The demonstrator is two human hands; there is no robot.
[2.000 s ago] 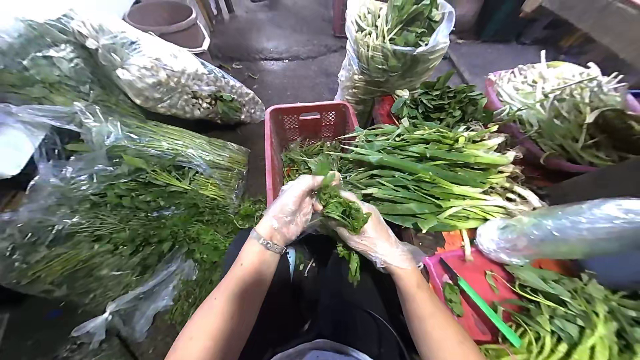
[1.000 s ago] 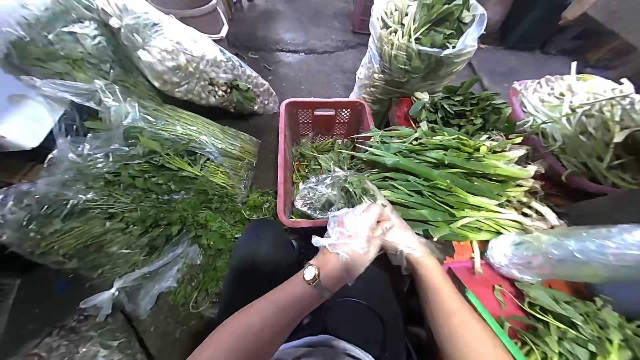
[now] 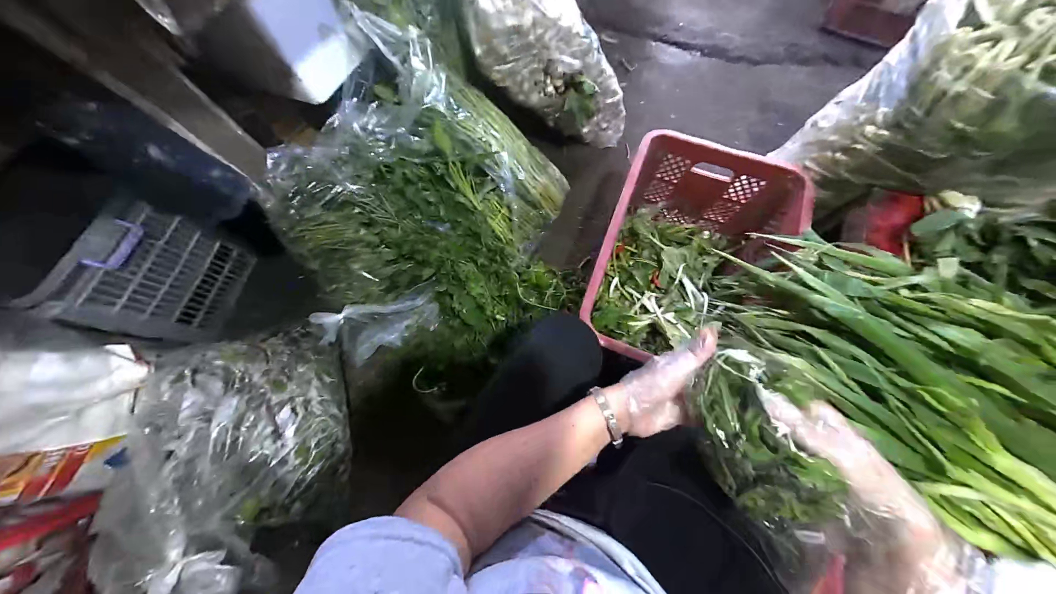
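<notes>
A clear plastic bag of leafy greens (image 3: pixel 759 445) is held over my lap, between my two gloved hands. My left hand (image 3: pixel 664 392), in a thin clear glove, grips the bag's left side near its upper end. On the bag's right side lies my right hand (image 3: pixel 833 441), also gloved and partly blurred, with plastic around it. Just beyond my left hand stands a red plastic crate (image 3: pixel 598 272) with loose leaves and pale stems (image 3: pixel 660 289) inside. Long green onion stalks (image 3: pixel 891 355) spread from the crate's right edge toward the right.
Herbs in a large clear bag (image 3: pixel 437 214) lie left of the crate. Another bag of greens (image 3: pixel 247 429) sits at lower left, below a grey plastic basket (image 3: pixel 157 272). Full bags (image 3: pixel 544 66) (image 3: pixel 932 124) stand farther back, on either side of the crate.
The view has swung left. The bag of greens, which lay at the crate's near edge one second ago, is now between my hands over my lap.
</notes>
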